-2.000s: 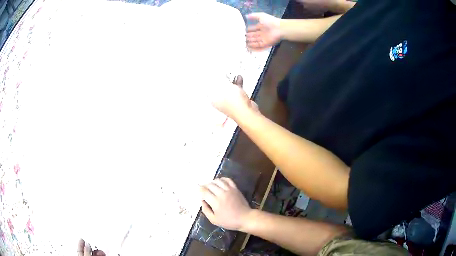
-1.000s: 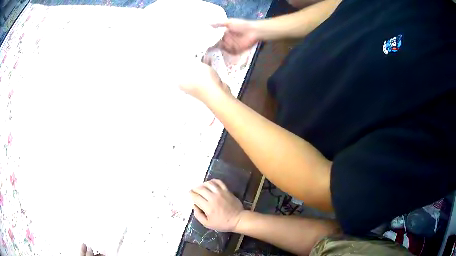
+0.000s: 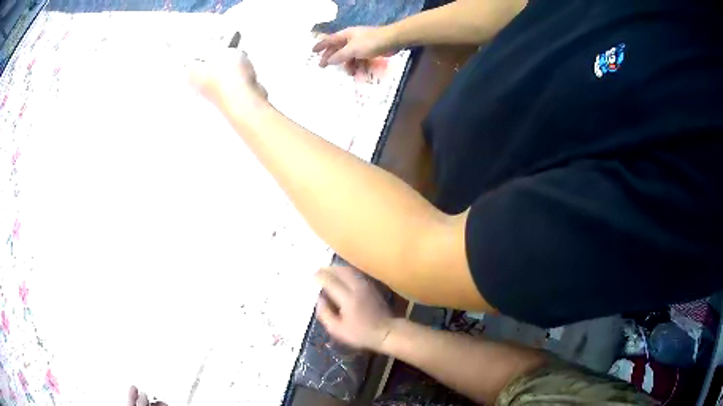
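Observation:
White fabric [image 3: 143, 174], overexposed to plain white, covers most of the table; its inner edges and layers cannot be told apart. My right hand [image 3: 353, 308] is at the table's near right edge, slightly blurred, with bent fingers over the edge of the white area. Whether it pinches cloth is unclear. My left hand [image 3: 143, 396] is cut off by the bottom edge; only some fingertips show at the white surface, and whether they hold anything is hidden.
A person in a black shirt [image 3: 579, 166] leans in from the right. That person's one hand [image 3: 238, 79] is over the fabric with a small dark item; the other hand [image 3: 349, 47] is near its far edge. Floral cloth [image 3: 49, 381], blue patterned cloth [image 3: 388, 11] and clear plastic [image 3: 329, 373] also show.
The other person's nearer hand has moved far left and up across the fabric, and their other hand has shifted left. My right hand has moved up slightly; my left fingertips have barely moved.

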